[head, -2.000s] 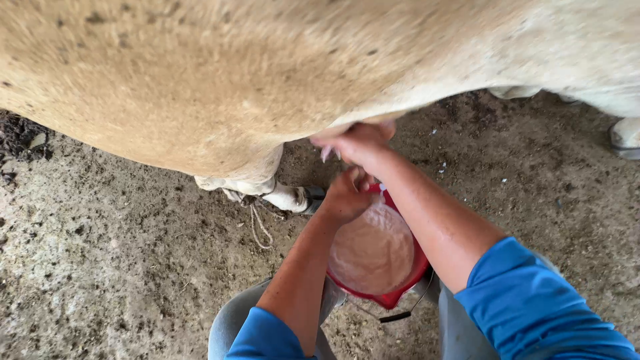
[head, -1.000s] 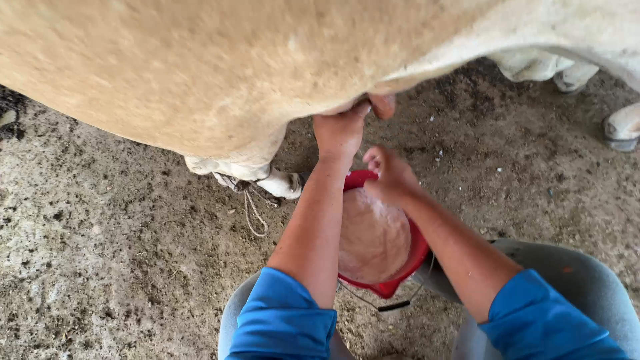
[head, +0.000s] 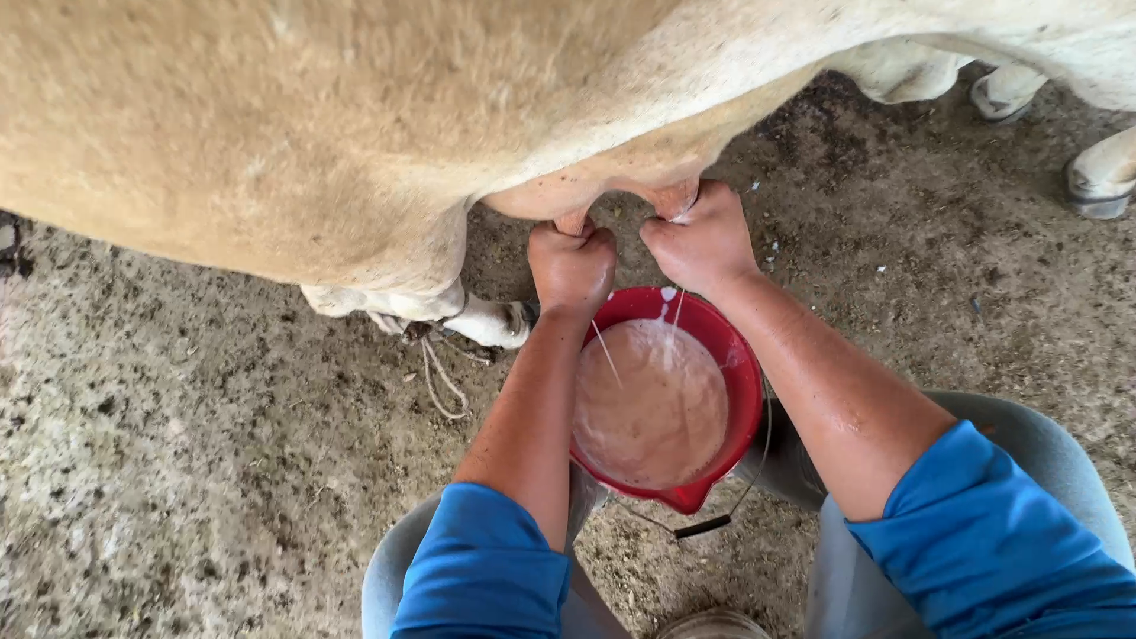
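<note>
My left hand (head: 572,269) is closed around a teat (head: 571,221) of a tan cow's udder (head: 546,194). My right hand (head: 701,238) grips another teat (head: 672,196), wet with white milk, a little farther right. A thin stream of milk falls from each hand into a red plastic bucket (head: 745,417) just below. The bucket has a pouring spout and a wire handle with a black grip (head: 703,527), and stands between my knees. Frothy, pinkish-looking milk (head: 652,404) fills part of it.
The cow's pale belly and flank (head: 337,133) span the top. Its hind legs (head: 488,321), with a rope (head: 442,382) tied around them, stand left of the bucket. More hooves (head: 1100,191) are at the right. Dirt ground (head: 222,444) lies below, and my jeans-clad knees (head: 1021,444) flank the bucket.
My right hand, raised apart above the bucket one second ago, has moved up and taken hold of a teat. My left hand is still at the udder, and two milk streams now show.
</note>
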